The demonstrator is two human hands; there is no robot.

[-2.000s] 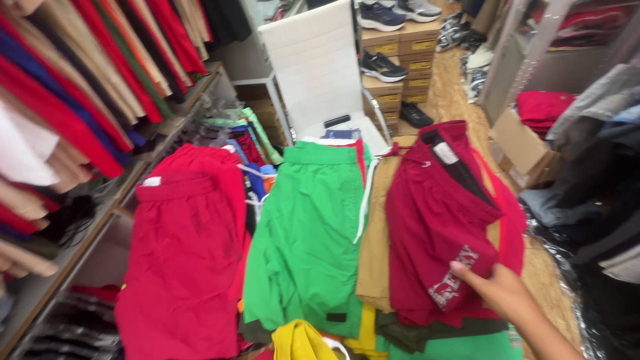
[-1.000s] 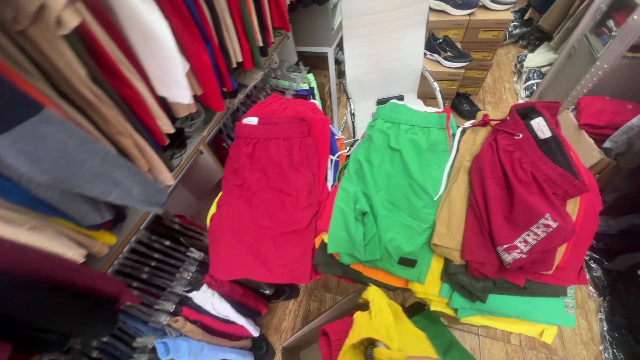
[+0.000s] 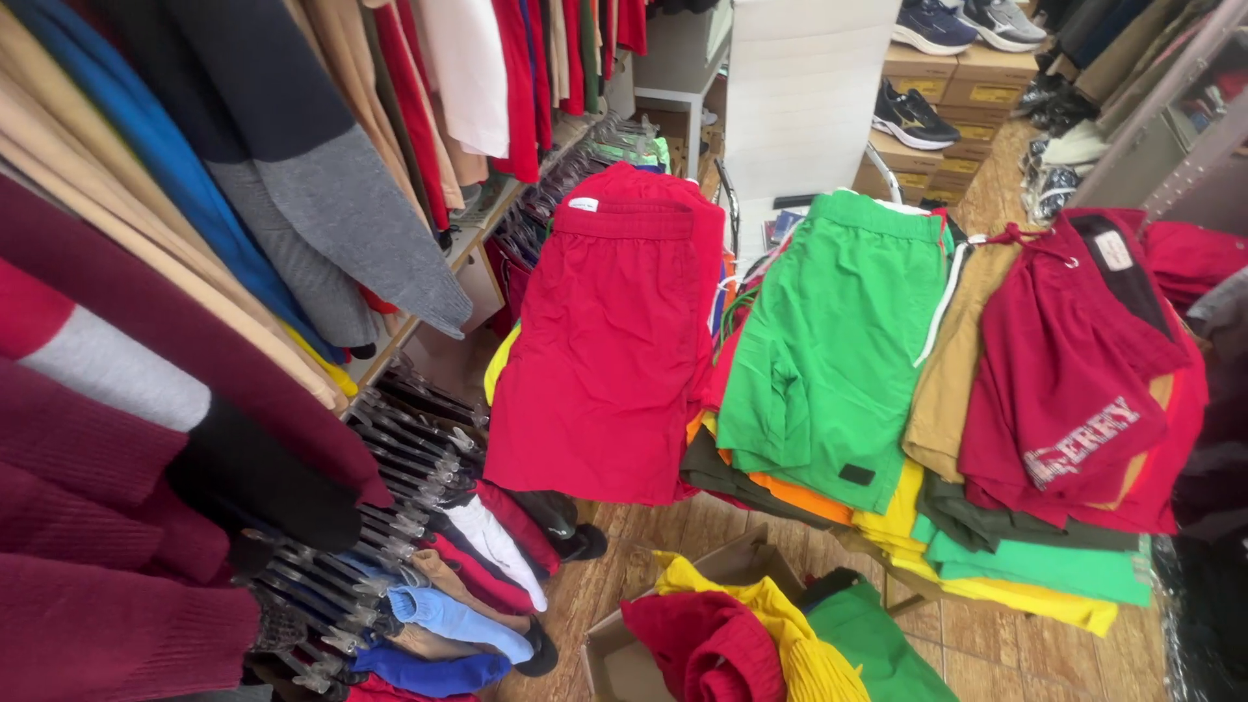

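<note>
Neither my left hand nor my right hand shows in the head view now. Red shorts with an elastic waistband lie on a pile at the centre. To their right, green shorts with a white drawstring and a small dark patch top another pile. Tan shorts lie between these and dark red shorts that bear pale lettering on one leg. Under the right piles stick out dark olive, light green and yellow garments.
An open cardboard box with red, yellow and green clothes stands on the tiled floor. Knitwear and trousers hang at the left above a row of clip hangers. A white chair stands behind the piles, beside shoe boxes topped with sneakers.
My right hand, at the dark red shorts two seconds ago, is out of view. The view has swung left, bringing in more hanging clothes and the cardboard box.
</note>
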